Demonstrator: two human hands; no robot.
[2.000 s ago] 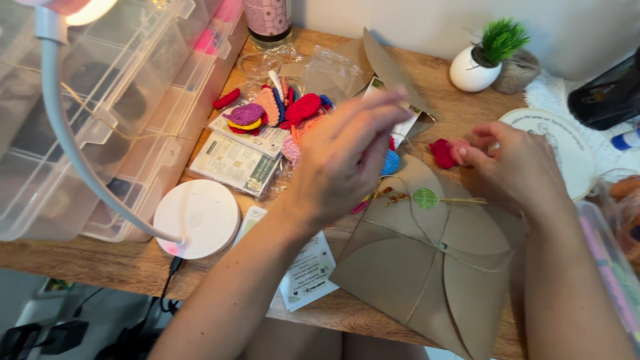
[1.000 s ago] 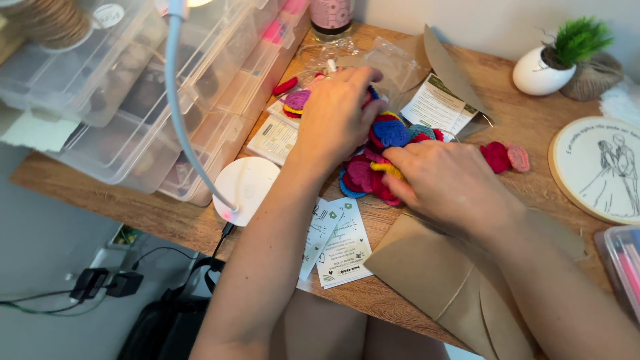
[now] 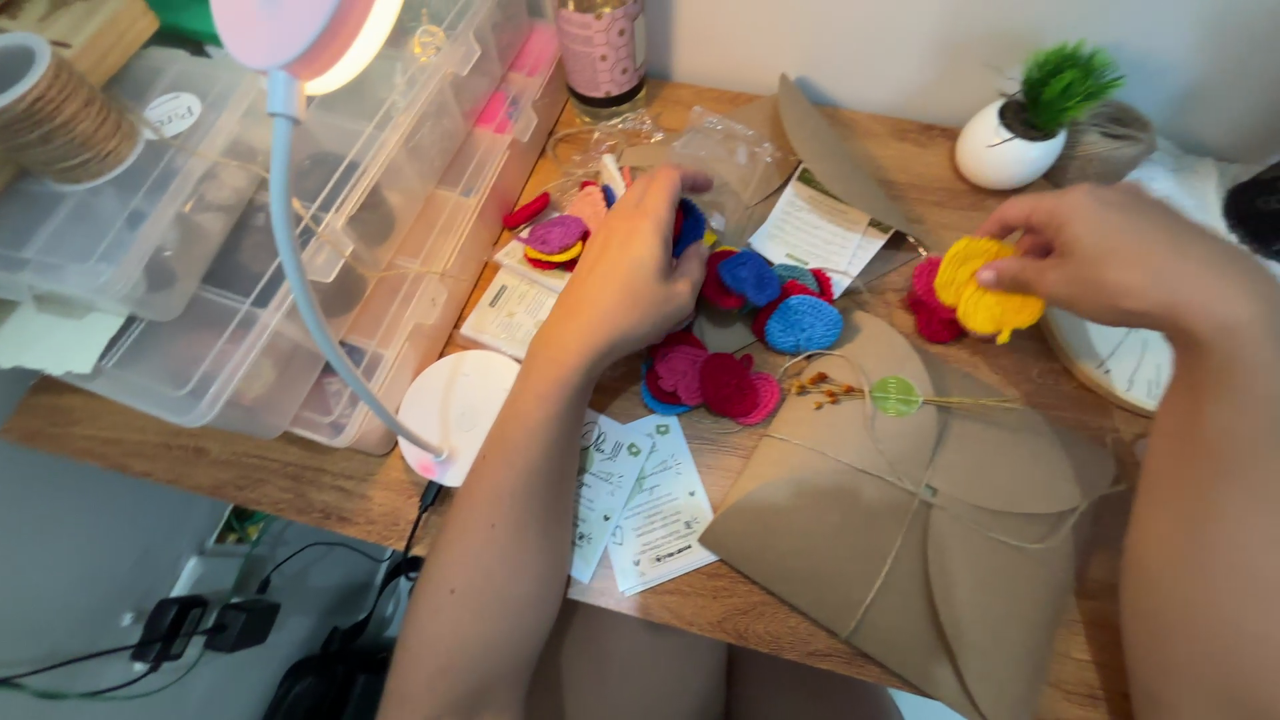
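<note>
My right hand point(image 3: 1090, 260) pinches a yellow crocheted piece point(image 3: 985, 288) between thumb and fingers, over a dark pink crocheted piece point(image 3: 932, 300) at the right. My left hand point(image 3: 645, 260) is over the pile of crocheted pieces, fingers curled and partly hidden; whether it grips any cannot be told. Purple and red pieces point(image 3: 556, 238) show to its left, blue and red ones point(image 3: 803, 322) to its right. Nearer me lie pink and dark red pieces point(image 3: 728, 383). A kraft paper envelope point(image 3: 830, 510), tied with twine and bearing a green round sticker point(image 3: 895, 396), lies between my forearms.
Clear plastic organiser boxes point(image 3: 400, 250) and a lamp with a white base point(image 3: 460, 415) stand left. Printed cards point(image 3: 660, 510) lie near the front edge. An open kraft envelope point(image 3: 840, 170) and a bottle point(image 3: 603, 55) are behind, a potted plant point(image 3: 1010, 150) and an embroidery hoop point(image 3: 1110, 360) at right.
My right hand has moved from the pile to the right, with the yellow crocheted piece now in its fingers. My left hand remains over the pile.
</note>
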